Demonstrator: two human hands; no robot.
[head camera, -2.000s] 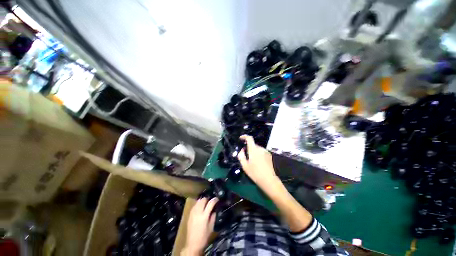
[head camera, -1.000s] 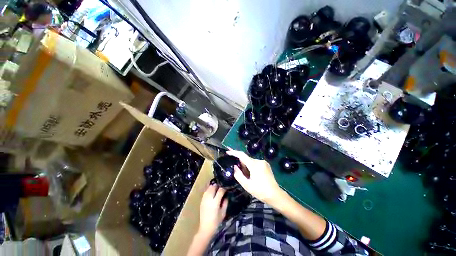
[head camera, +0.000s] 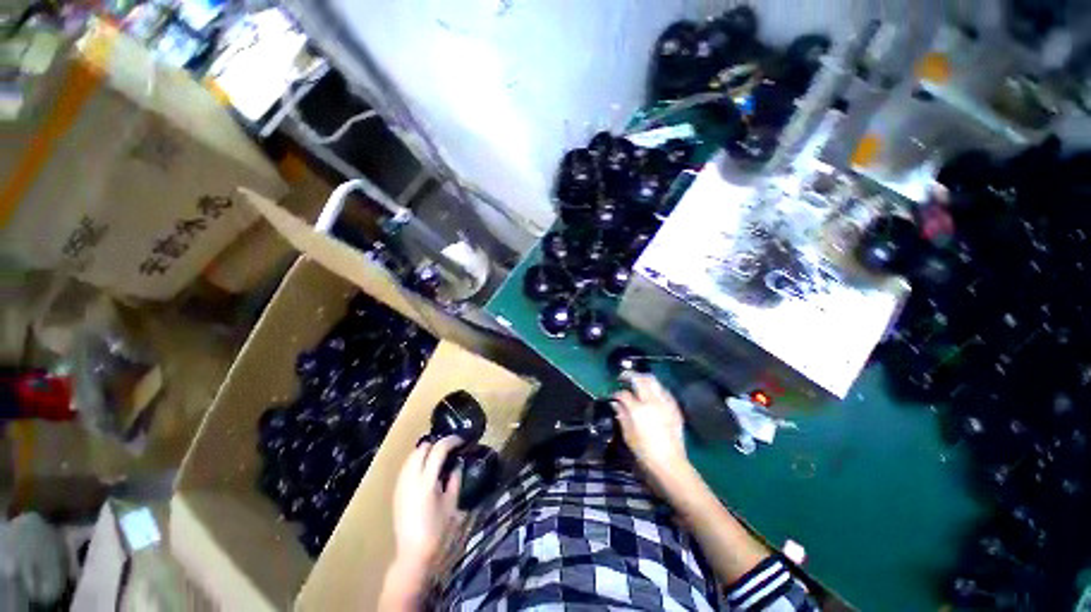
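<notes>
My left hand (head camera: 425, 500) is at the flap of the open carton, closed around black round units; one glossy black unit (head camera: 458, 416) shows above its fingers and another (head camera: 477, 477) beside them. My right hand (head camera: 652, 428) is at the front edge of the green bench. Its fingertips meet a black unit (head camera: 627, 357) with a thin wire lying on the bench. A further dark round shape (head camera: 603, 418) shows left of this hand; blur hides whether it is gripped.
The open carton (head camera: 476, 385) at left holds many black units. Black units (head camera: 610, 203) are heaped beside the white-topped machine base (head camera: 694, 257), with a larger heap (head camera: 1017, 311) at right. A red light (head camera: 761, 398) glows at the base front. A closed carton (head camera: 132, 203) stands far left.
My right hand has moved right from the unit near the carton to the bench edge. My left hand has shifted left and down, with black units now at its fingers.
</notes>
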